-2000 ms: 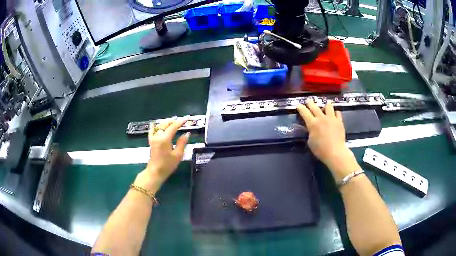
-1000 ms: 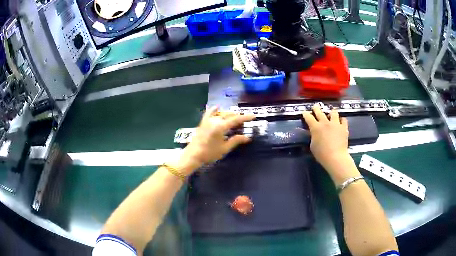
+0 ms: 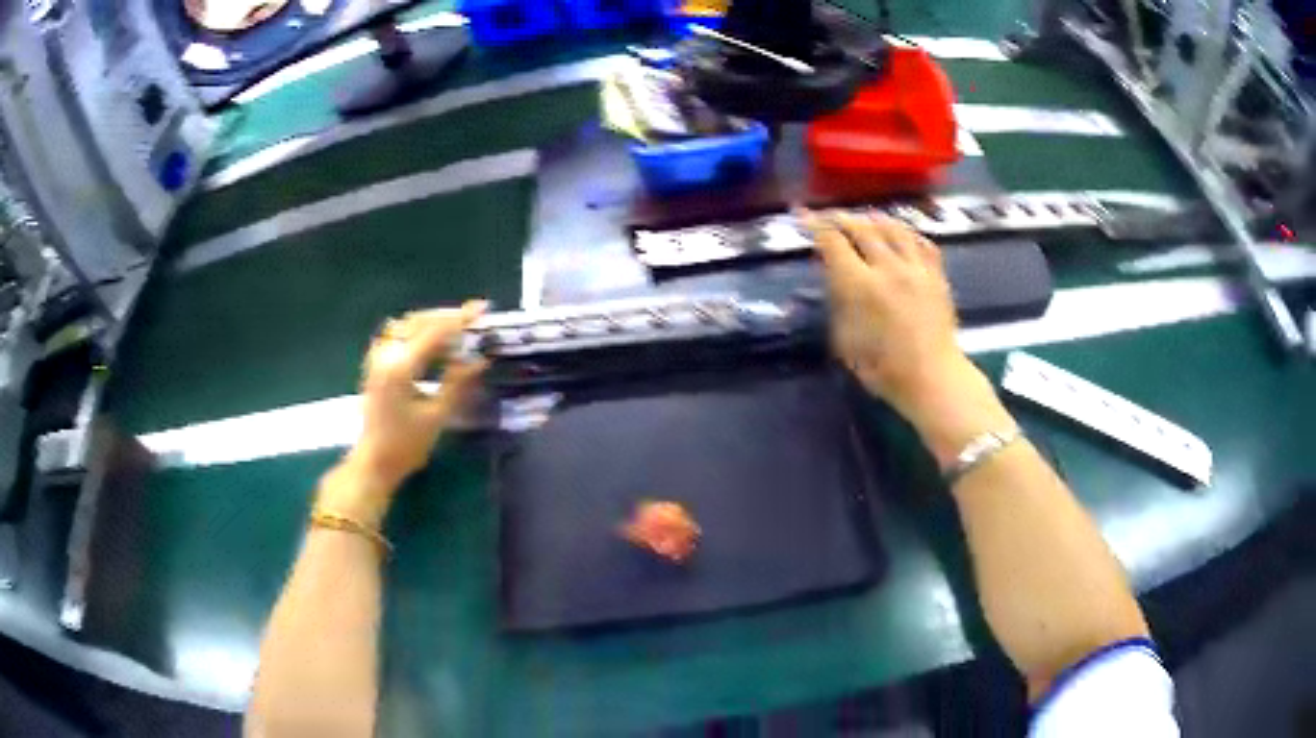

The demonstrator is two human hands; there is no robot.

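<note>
A long carrier strip [image 3: 621,326] with a row of seats lies along the far edge of the black tray [image 3: 577,606]. My left hand [image 3: 409,378] grips its left end between thumb and fingers. Its right end is near my right hand [image 3: 883,306]. A second carrier strip [image 3: 996,216] lies farther back; my right hand's fingers rest at it, and whether they grip it is blurred. An orange-red pile of tiny parts [image 3: 665,531] lies on the tray.
A black raised block [image 3: 996,281] is right of my right hand. Behind are a blue bin [image 3: 703,159], a red bin [image 3: 883,123] and the microscope [image 3: 779,65]. A white power strip [image 3: 1108,417] lies right. A monitor [image 3: 253,36] is cut off at upper left.
The view has tilted down, so things sit higher. My left hand has moved left, now at the end of the nearer strip, which lies more to the right than before. My right hand stays near the back strip.
</note>
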